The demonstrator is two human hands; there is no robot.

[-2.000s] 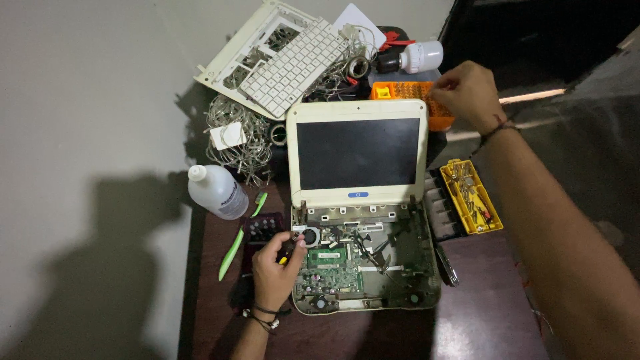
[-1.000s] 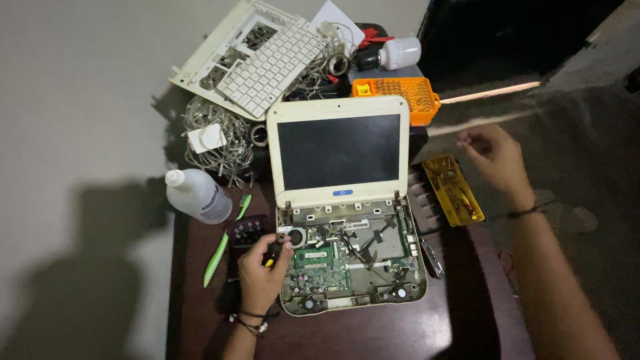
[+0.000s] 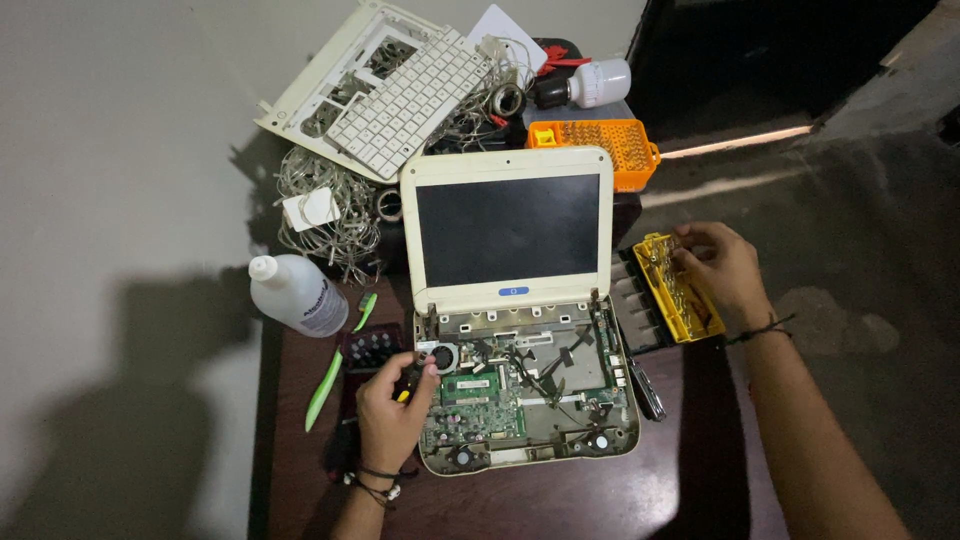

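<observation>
An opened small laptop, its screen (image 3: 510, 231) raised, shows a green circuit board (image 3: 472, 405) and a cooling fan (image 3: 444, 358) in its base. At the base's left edge, my left hand (image 3: 394, 409) grips a black and yellow screwdriver handle (image 3: 405, 394), mostly covered by the fingers. Over at the right, my right hand (image 3: 720, 266) has its fingertips at the upper part of a yellow case of screwdriver bits (image 3: 679, 292); whether they pinch a bit cannot be seen. Loose black cables (image 3: 551, 375) lie across the laptop base.
An orange bit box (image 3: 630, 176) stands behind the screen, near a light bulb (image 3: 600, 82). A loose white keyboard (image 3: 412, 101) rests on a laptop frame at the back left, above tangled wires (image 3: 330, 217). An alcohol bottle (image 3: 300, 296) and green toothbrush (image 3: 324, 391) are left.
My right hand has moved from the orange bit box, out to the right, and then to the yellow case. My left hand stays by the fan with the screwdriver handle.
</observation>
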